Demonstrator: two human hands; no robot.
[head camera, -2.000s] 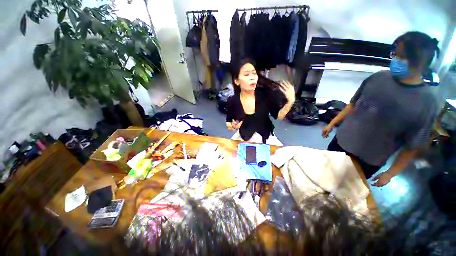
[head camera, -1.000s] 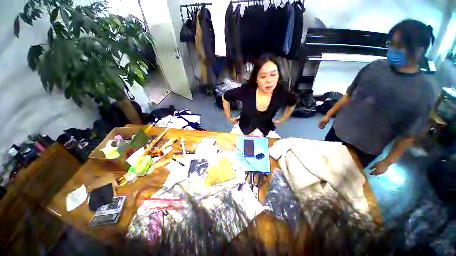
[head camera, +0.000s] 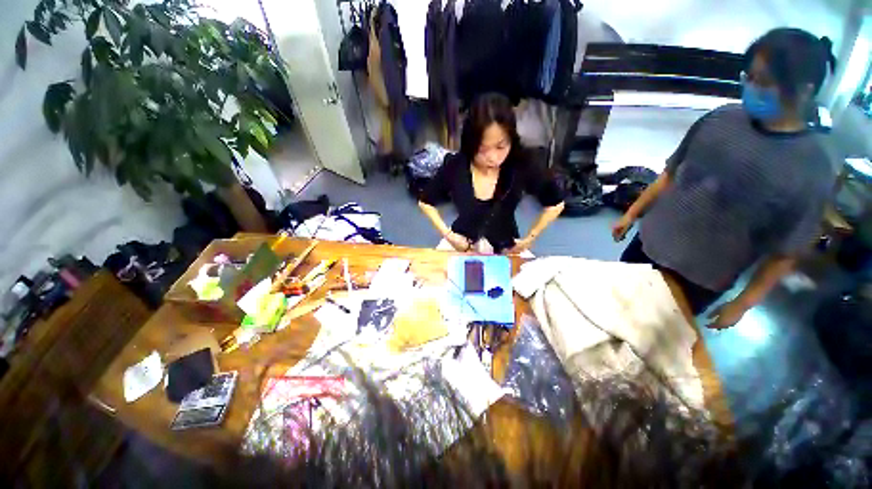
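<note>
Neither of my hands is in view; dark hair blurs the bottom edge. A shiny, crinkled plastic bag (head camera: 382, 413) lies nearest me over white papers (head camera: 475, 375). A yellow sheet (head camera: 418, 325) and a small dark patterned piece (head camera: 376, 314) lie on the papers. A blue folder (head camera: 490, 308) holds a dark phone (head camera: 474, 276) and a small dark oval item (head camera: 495, 291). Dark loops, perhaps scissors (head camera: 488, 336), lie below it. A grey-blue polybag item (head camera: 537, 371) lies beside a large beige cloth (head camera: 612, 315).
On the wooden table (head camera: 124, 368) are a calculator (head camera: 206, 401), a black square (head camera: 190, 374), a white scrap (head camera: 143, 376) and a cardboard box (head camera: 196, 279) with pens and tools beside it. One person (head camera: 490, 186) sits opposite; a masked person (head camera: 736, 196) stands at the right.
The person opposite has lowered the raised hand, then shifted slightly left with the head bent down and hands near the waist. The view has tilted slightly. The table items look unmoved.
</note>
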